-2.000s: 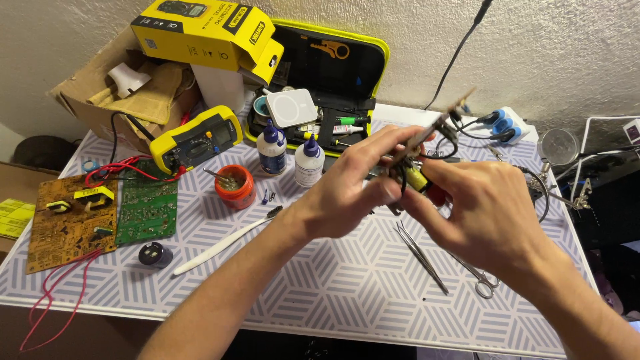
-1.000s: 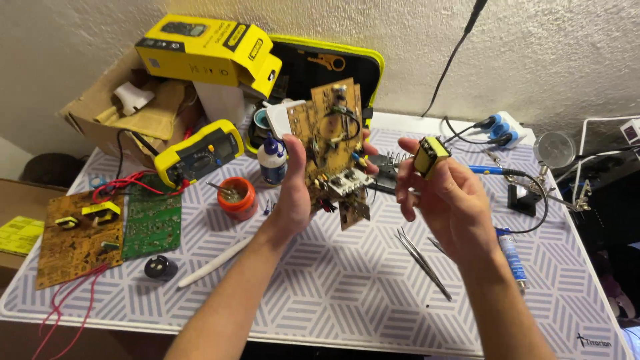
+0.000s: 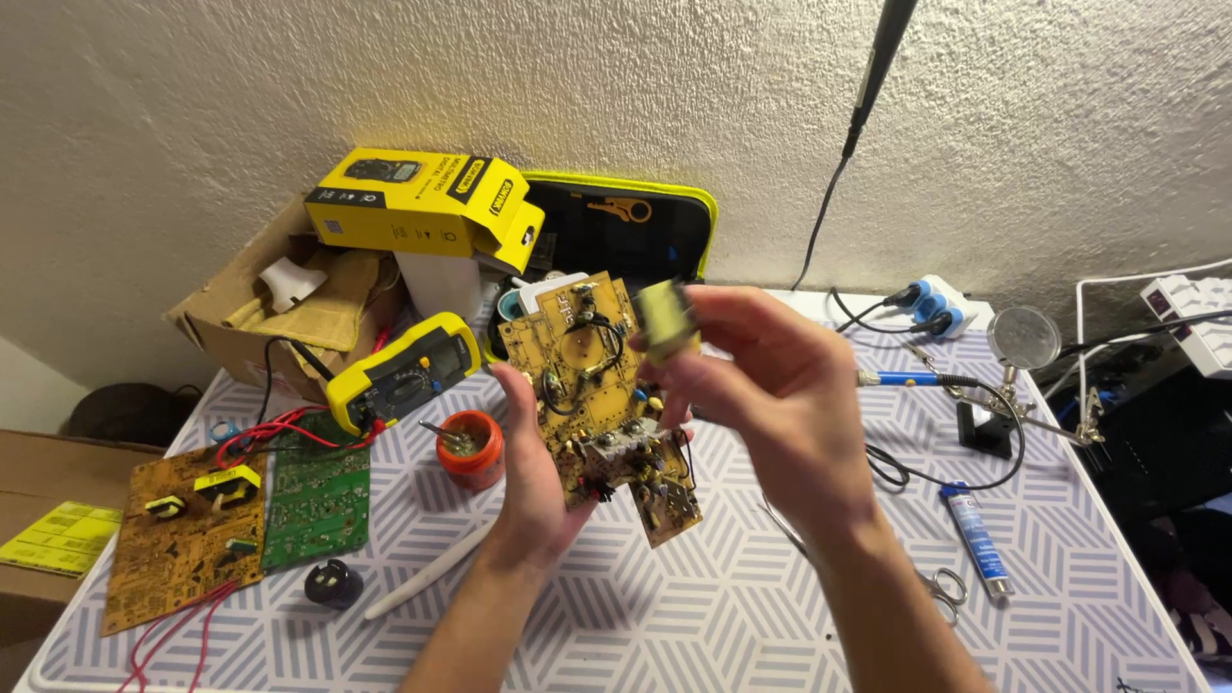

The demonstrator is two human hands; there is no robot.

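Observation:
My left hand (image 3: 534, 472) supports a brown circuit board (image 3: 577, 361) that carries wires, small components and a metal heat sink. The board is tilted up above the table, its component side facing me. Between the fingertips of my right hand (image 3: 770, 395) is a small transformer (image 3: 664, 320) with yellow tape, blurred, in front of the board's upper right part. Some right fingers are close to the board's edge; whether they touch it cannot be told. Below the right hand, tweezers (image 3: 784, 525) lie partly hidden by the wrist, beside scissors (image 3: 945, 589).
At left lie another brown board (image 3: 183, 539), a green board (image 3: 318, 500), a yellow multimeter (image 3: 404, 375), an orange pot (image 3: 470, 450) and a black cylindrical part (image 3: 333, 584). At right are a soldering iron (image 3: 905, 378), a blue-white tube (image 3: 977, 544) and a magnifier stand (image 3: 1023, 339).
Two seconds ago both hands were together with the board and transformer. They then parted, the transformer in my right hand; now that hand has moved it back in front of the board. The view has shifted.

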